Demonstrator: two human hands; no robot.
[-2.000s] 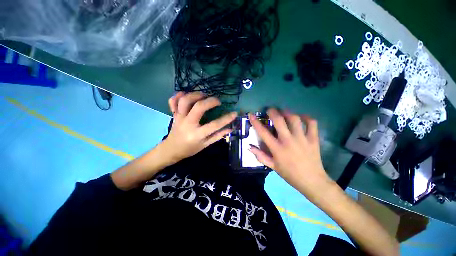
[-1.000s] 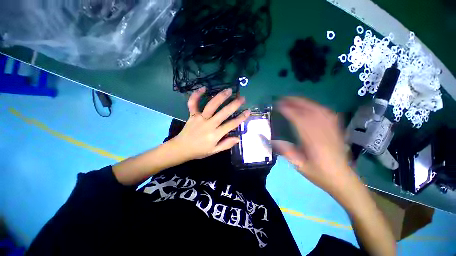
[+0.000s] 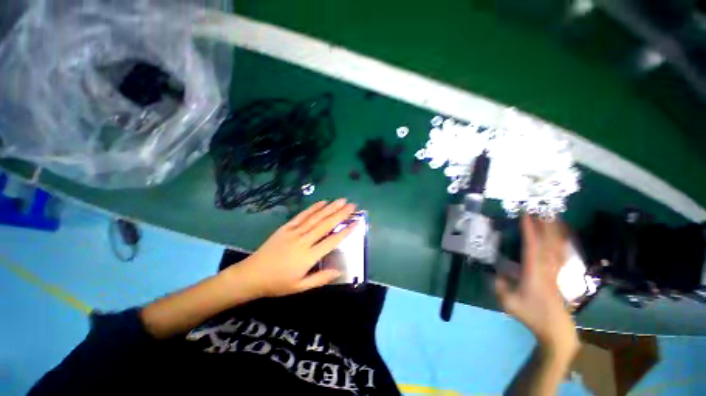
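A black housing with a bright middle (image 3: pixel 354 255) lies at the bench's front edge. My left hand (image 3: pixel 303 249) rests over its left part, fingers spread a little; whether it grips the housing is hard to tell. My right hand (image 3: pixel 536 277) is blurred, at the right, over or beside a second housing with a bright middle (image 3: pixel 574 277). Its fingers look apart, with nothing seen in them. The handheld tool, grey with a black barrel and rod (image 3: pixel 469 232), lies between my hands.
A tangle of black cords (image 3: pixel 267 151), one white ring (image 3: pixel 308 189), small black parts (image 3: pixel 380 160) and a pile of white rings (image 3: pixel 534 166) lie beyond. A clear plastic bag (image 3: pixel 182 147) is at left. More black housings (image 3: pixel 658 251) are at right, above a cardboard box (image 3: pixel 615 360).
My right hand has moved off the front housing to the right, past the tool. My left hand stays at the housing. The view has shifted, showing more of the bench's far side.
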